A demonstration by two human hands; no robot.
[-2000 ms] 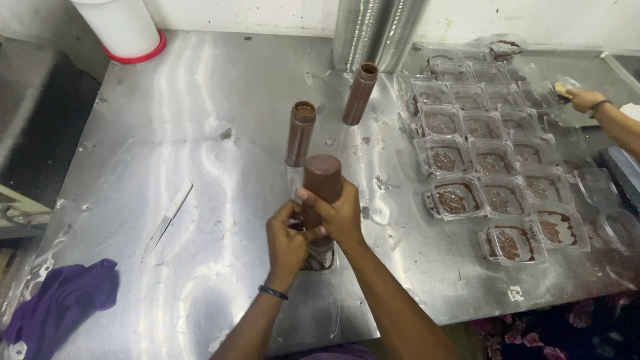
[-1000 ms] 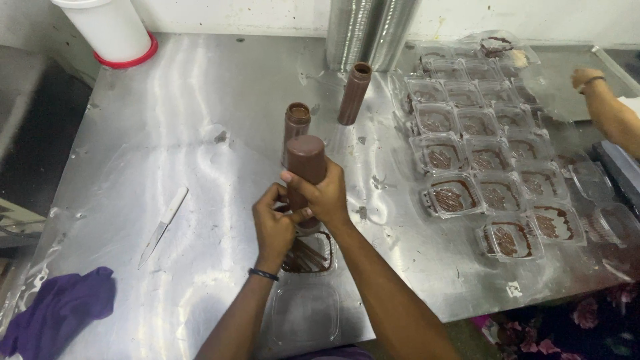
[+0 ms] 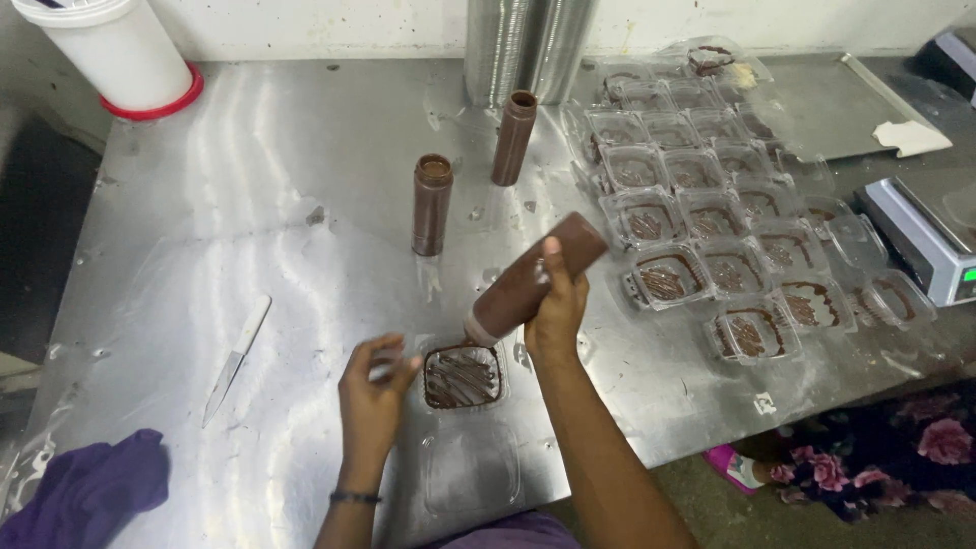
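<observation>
In my right hand [image 3: 560,309] is a squeeze bottle of chocolate sauce [image 3: 526,286], tilted with its nozzle end down at the back rim of a clear plastic clamshell container [image 3: 463,377]. Brown sauce lines this container's edges and streaks its bottom; its lid [image 3: 471,465] lies folded open toward me. Left of the container, my left hand [image 3: 381,374] is off the bottle, its fingers apart and somewhat blurred. Two uncapped brown bottles stand behind, one nearer [image 3: 432,206] and one farther back [image 3: 515,139].
Rows of sauce-streaked clamshells [image 3: 663,278] cover the right side, near a metal tray [image 3: 831,107] and a digital scale [image 3: 923,236]. At left lie a white-handled knife [image 3: 238,358] and purple cloth [image 3: 91,484]; behind is a white bucket [image 3: 130,57]. Someone's floral clothing [image 3: 877,450] shows lower right.
My left hand has let go of the bottle and moved left. The bottle, upended in both hands before, now leans in my right hand alone. The other person's arm has left the view.
</observation>
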